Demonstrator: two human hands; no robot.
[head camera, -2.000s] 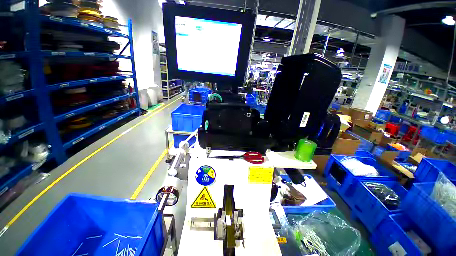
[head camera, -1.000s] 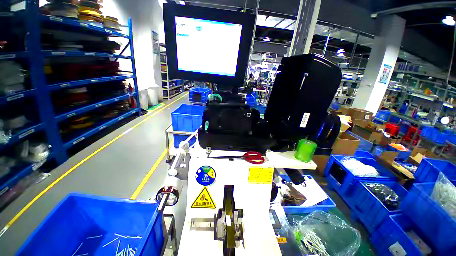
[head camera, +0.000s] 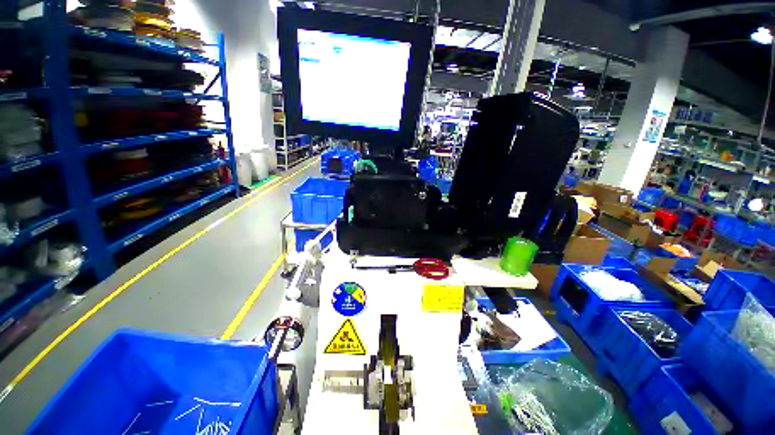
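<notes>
No hand shows in the view. The white machine body is nearest in front of me, cut off by the bottom edge. The applicator head, dark metal with a brass-dark vertical strip, sits in its front. A yellow triangle label and a round blue sticker are on the body. Red-handled scissors lie behind the head. A large blue bin at bottom left holds loose thin white pieces. A clear plastic bag with white pieces lies at the right.
A black unit with a raised cover and a lit monitor stand behind. A green roll is on the right ledge. A small blue tray holds papers. Blue bins stand at right, blue shelving at left.
</notes>
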